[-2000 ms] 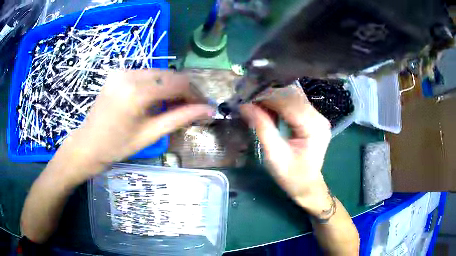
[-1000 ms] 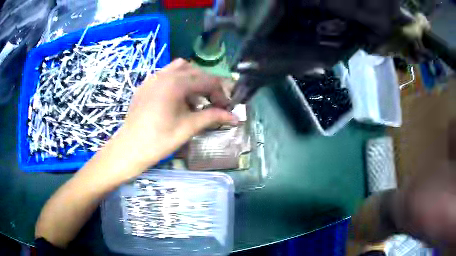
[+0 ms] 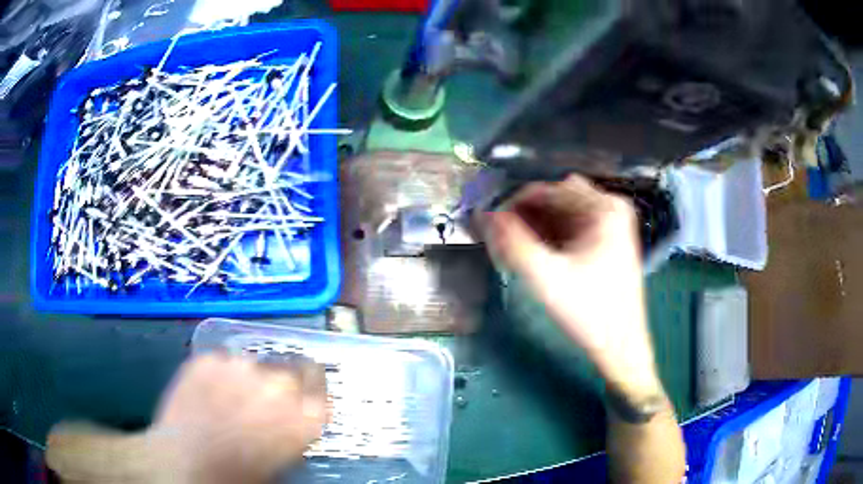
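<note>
My left hand [image 3: 241, 416] is blurred over the left part of the clear tub of rods [image 3: 443, 406]; its fingertips are over the thin white rods [image 3: 364, 416], and whether it holds one cannot be told. My right hand [image 3: 577, 260] is beside the fixture [image 3: 416, 227], its fingertips close to the fixture's right side; what is between them is hidden by blur. A small black piece [image 3: 442, 227] shows on the silver fixture. The press base plate [image 3: 407, 293] lies under it, and the dark upper press body [image 3: 662, 95] hangs above my right hand.
A blue tray [image 3: 326, 236] of white rods with black ends stands at the left. Black caps [image 3: 655, 213] lie partly hidden behind my right hand, beside an empty translucent tub [image 3: 724, 213]. A grey block [image 3: 721, 345], cardboard [image 3: 804, 284] and a blue crate [image 3: 719, 444] are at the right.
My left hand has moved from the fixture down to the clear tub. My right hand has come from the lower right edge to the fixture. The dark press body looks shifted.
</note>
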